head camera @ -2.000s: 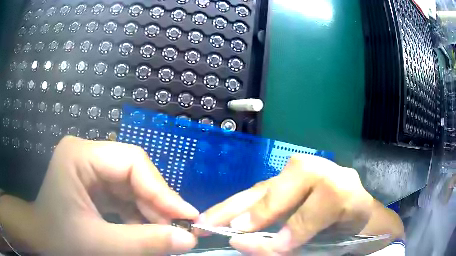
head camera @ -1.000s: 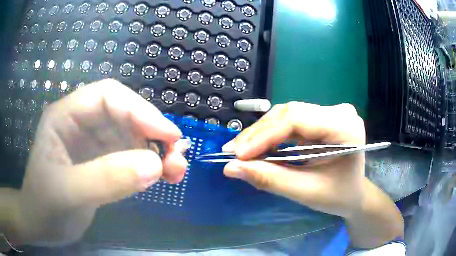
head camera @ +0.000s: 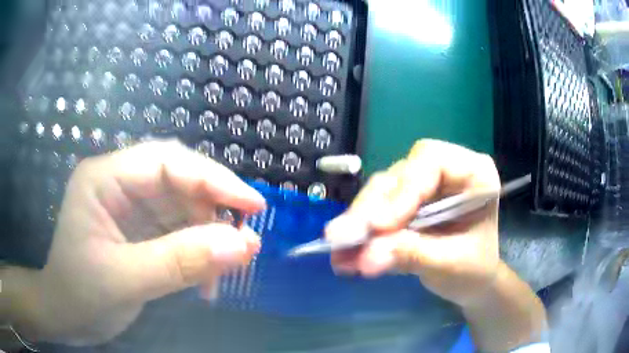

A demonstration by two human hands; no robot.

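My left hand [head camera: 158, 234] is at the left, its thumb and fingertips around a small dark round component [head camera: 226, 216], which is partly hidden and blurred. My right hand [head camera: 427, 220] is right of centre and holds silver tweezers [head camera: 310, 248] whose tips point left, toward my left hand, without touching the component. Whether the tips carry a pad cannot be told. The blue sheet [head camera: 310, 283] lies under and between both hands, with rows of tiny whitish pads [head camera: 241, 286] at its left part, blurred.
A black component tray [head camera: 355, 89] with rows of silver-ringed discs fills the back left. A whitish cylinder [head camera: 339, 163] lies at its right edge. A green mat [head camera: 427, 89] is beyond, then stacked black trays [head camera: 514, 103] at the right. Clear plastic [head camera: 593, 276] shows at the far right.
From one second ago, the tweezers have tilted, tips lower and slightly further right, and their arms look closer together. My left hand has shifted slightly right and down, still holding the component.
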